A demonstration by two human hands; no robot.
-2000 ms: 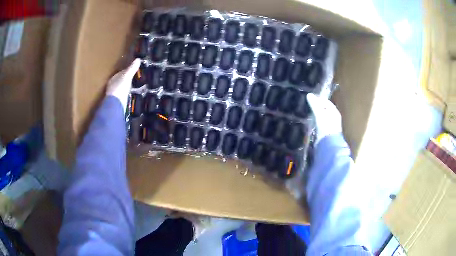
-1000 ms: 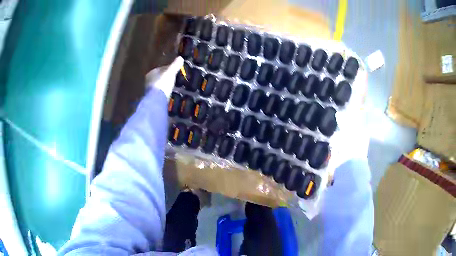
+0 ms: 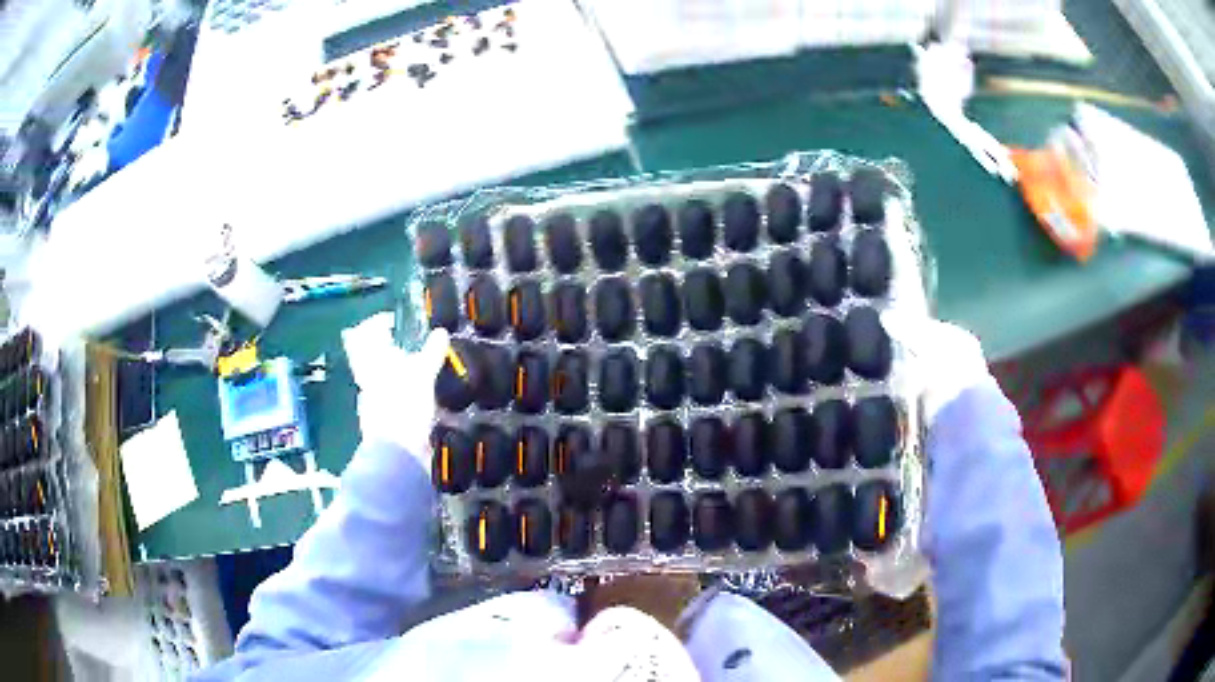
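Note:
A clear plastic blister tray (image 3: 666, 569) with five rows of black rounded cases is held up in front of me, over the near edge of the green bench. Some cases, mostly on the left, show orange strips. One dark piece lies out of line over the lower left rows. My left hand (image 3: 400, 393), in a white glove, grips the tray's left edge. My right hand (image 3: 949, 362), also white-gloved, grips its right edge. The fingers under the tray are hidden.
The green bench mat (image 3: 746, 127) carries a light-blue tester (image 3: 263, 409), a white bottle (image 3: 244, 287) and an orange item (image 3: 1057, 200). White foam (image 3: 533, 113) with small pieces lies behind. Another filled tray (image 3: 29, 460) is far left. A red stool (image 3: 1119, 446) stands right.
The tray has come up out of the brown carton, held between both hands. The view has turned from the floor and cartons to the green bench.

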